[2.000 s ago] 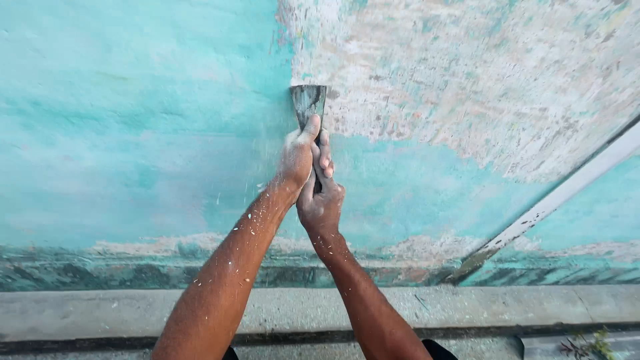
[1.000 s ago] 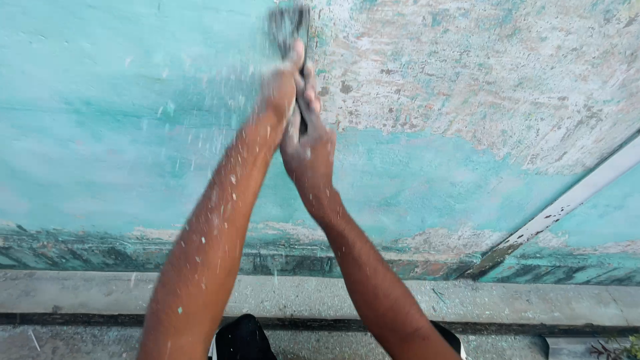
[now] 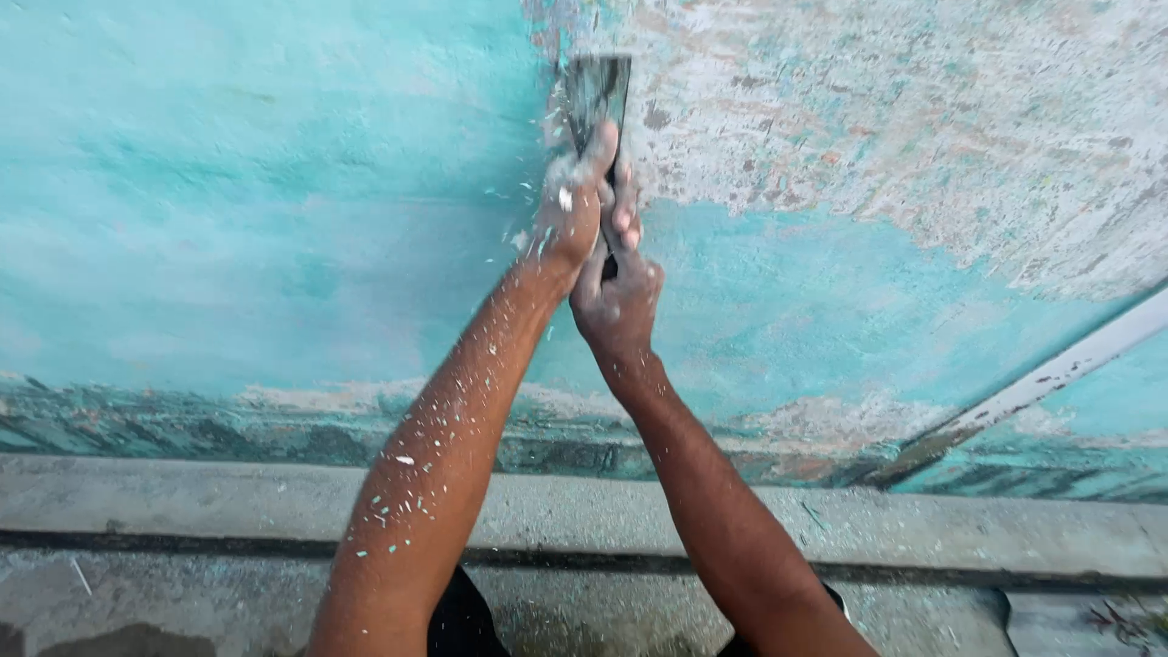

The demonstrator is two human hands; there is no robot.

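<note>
A wide metal paint scraper (image 3: 598,91) lies against the wall at the border between turquoise paint (image 3: 383,265) and the bare, whitish patch (image 3: 867,119). My left hand (image 3: 579,201) grips it just below the blade, thumb laid along the metal. Lower on the handle, my right hand (image 3: 620,297) is closed around it, right below my left. Pale dust coats both hands, and paint flakes cling to my left forearm. Loose flakes fly beside my left hand. Most of the handle is hidden by my fingers.
A concrete ledge (image 3: 274,497) runs along the wall's foot, with a dark gap and rough concrete ground (image 3: 228,593) below it. A pale, slanting strip (image 3: 1068,365) crosses the wall at right. A small plant (image 3: 1131,620) is at the lower right corner.
Both hands and the scraper were higher on the wall one second ago and are lower now, the scraper still held. The blurred blade of that frame now shows clearly.
</note>
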